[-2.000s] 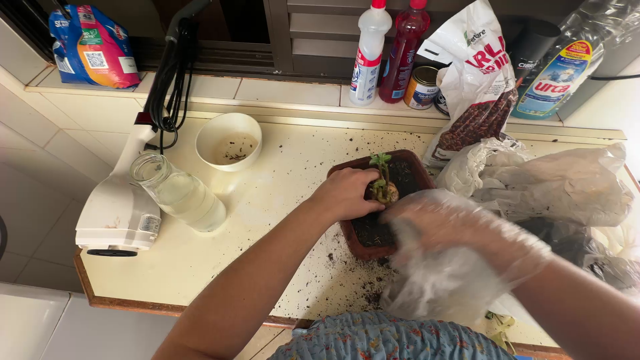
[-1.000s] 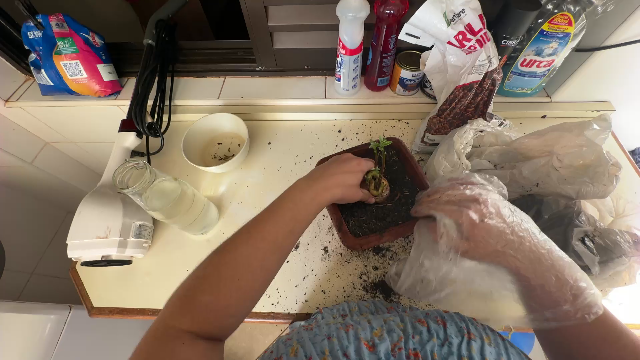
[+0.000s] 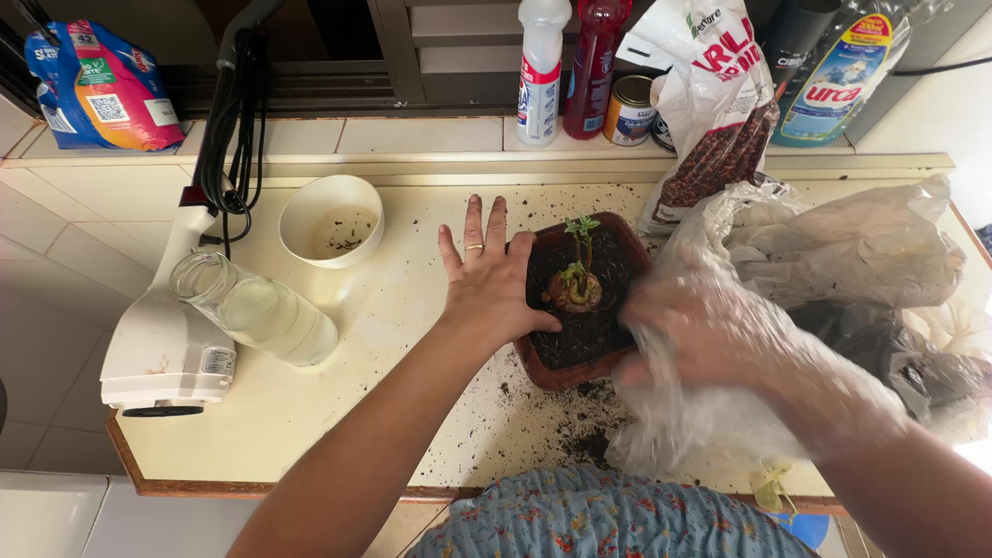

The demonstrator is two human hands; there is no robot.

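A square brown plastic pot (image 3: 554,377) full of dark soil stands on the counter. In the soil sits a round root vegetable top (image 3: 574,291) with green shoots rising from it. My left hand (image 3: 496,287) is at the pot's left rim, fingers spread, its thumb over the soil, holding nothing. Covered by a clear plastic bag (image 3: 666,418), my right hand (image 3: 690,325) is blurred at the pot's right edge; whether it grips anything cannot be told.
Soil is scattered on the counter (image 3: 395,387). At left are a white bowl (image 3: 298,225), a glass bottle of cloudy liquid (image 3: 271,314) and a white corded appliance (image 3: 167,349). Plastic bags (image 3: 852,248) lie right; a printed bag of brown pellets (image 3: 709,155) and bottles (image 3: 540,77) stand behind.
My left hand has let go of the root top and spread its fingers at the pot's left side. My right hand has moved in the plastic, its exact motion blurred.
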